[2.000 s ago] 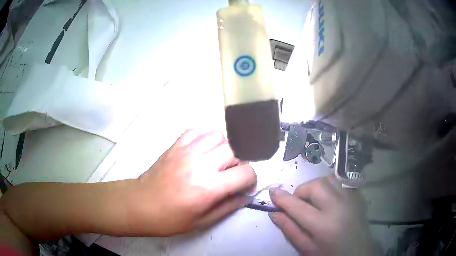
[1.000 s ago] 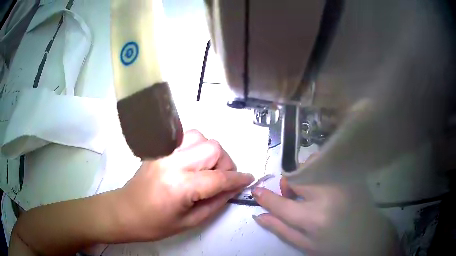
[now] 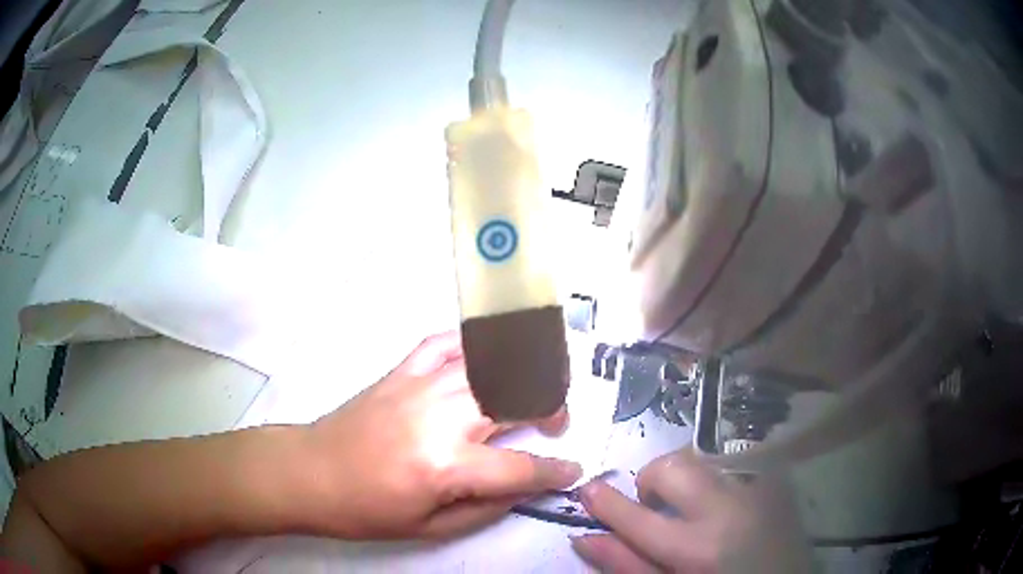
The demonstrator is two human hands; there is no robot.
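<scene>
A white garment piece (image 3: 337,376) lies flat on the table under the lamp, much of it washed out by glare. A plain white strip (image 3: 168,275) is folded and looped at the left. My left hand (image 3: 421,460) is on the piece, its fingertips closed at the edge near the sewing bed. My right hand (image 3: 684,510), blurred and cut off by the bottom edge, meets it there with its fingertips at the same edge. The presser foot area (image 3: 662,387) is just above my right hand. The exact needle point is hidden.
The machine lamp (image 3: 510,364) hangs over my left hand and hides part of it. The bulky white sewing machine head (image 3: 740,191) fills the right side. A small grey metal bracket (image 3: 604,188) is behind the lamp. A worn dark tape strip (image 3: 135,163) marks the table at the left.
The view shifted, so the machine head and lamp swung left, then back right. Both hands stay together at the cloth edge, with only small finger movement.
</scene>
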